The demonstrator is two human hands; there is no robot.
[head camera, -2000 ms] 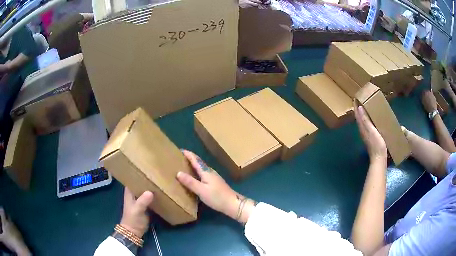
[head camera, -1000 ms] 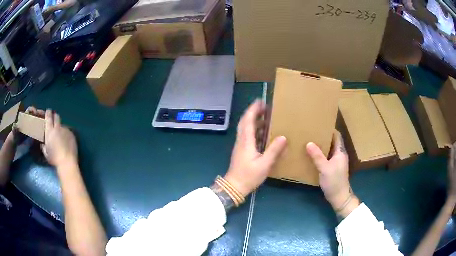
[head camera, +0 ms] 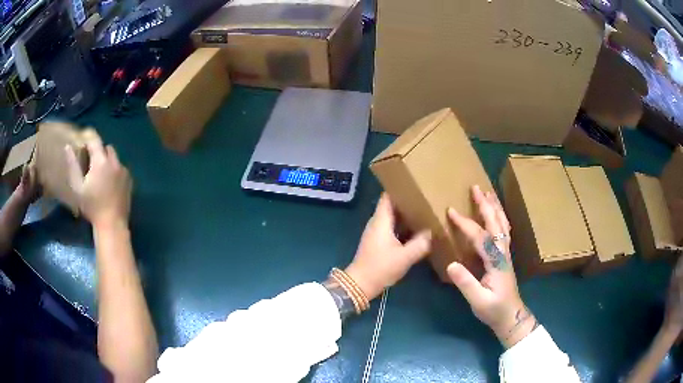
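Note:
A closed brown packed box (head camera: 445,183) is held tilted above the dark green table, right of the digital bench scale. My left hand (head camera: 389,243) grips its lower left side. My right hand (head camera: 487,273) lies against its right side, fingers spread over the cardboard. The scale (head camera: 318,135) has a bare silver-grey plate and glowing blue digits that look like zeros. Two waiting boxes (head camera: 544,213) lie side by side to the right of my right hand.
A lone box (head camera: 189,101) stands on edge left of the scale. Behind are a larger shipping carton (head camera: 281,45) and a cardboard sign (head camera: 479,75). A person's hand (head camera: 105,183) holds a box at left. Another person's arm (head camera: 663,336) is at right. More boxes (head camera: 651,213) lie far right.
The view has swung left since the oldest frame. Since the last one, the held box has turned from its broad face towards me to a tilted pose showing its end. The neighbour's box at left has been raised.

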